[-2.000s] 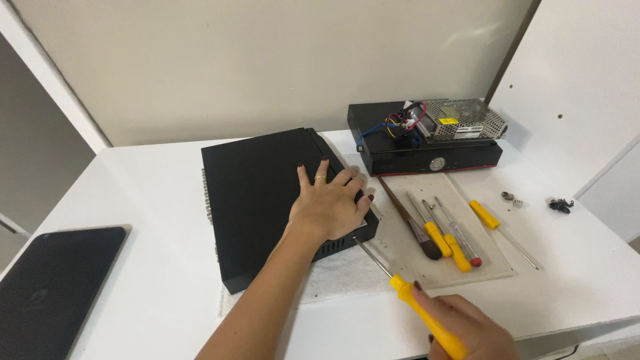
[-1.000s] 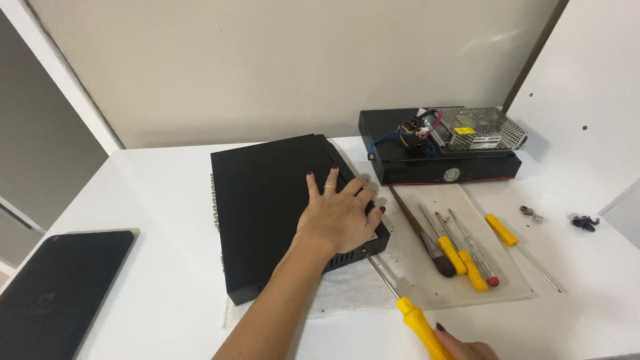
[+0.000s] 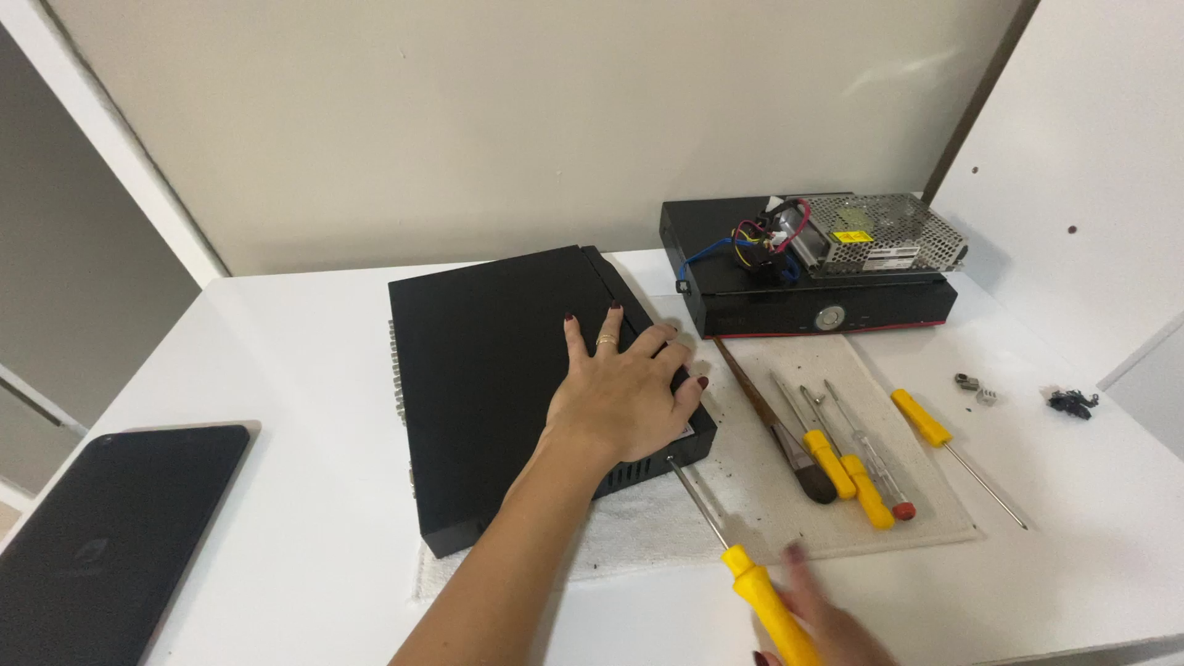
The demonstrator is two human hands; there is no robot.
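Note:
A black metal device case [image 3: 490, 370] lies on a white cloth [image 3: 647, 536]. My left hand [image 3: 624, 393] rests on its top near the right corner, fingers spread, palm down. At the lower right sits my right hand [image 3: 823, 615], blurred and partly out of frame, at the handle of a yellow-handled screwdriver [image 3: 766, 592]. The screwdriver's tip touches a screw spot on the case's near side, beside the vent slots. Whether the right fingers are closed round the handle is unclear.
Behind stands a second black device [image 3: 823, 310] bearing a perforated metal power supply [image 3: 879, 236] with wires. A brush [image 3: 786, 444], several screwdrivers [image 3: 828, 462], small metal parts [image 3: 971, 384] and black screws [image 3: 1073, 402] lie right. A dark laptop or tablet [image 3: 120, 527] lies left.
The right hand has shifted about the screwdriver's handle, with its fingers now looser and blurred. The tip stays at the case's side, and the left hand stays on top.

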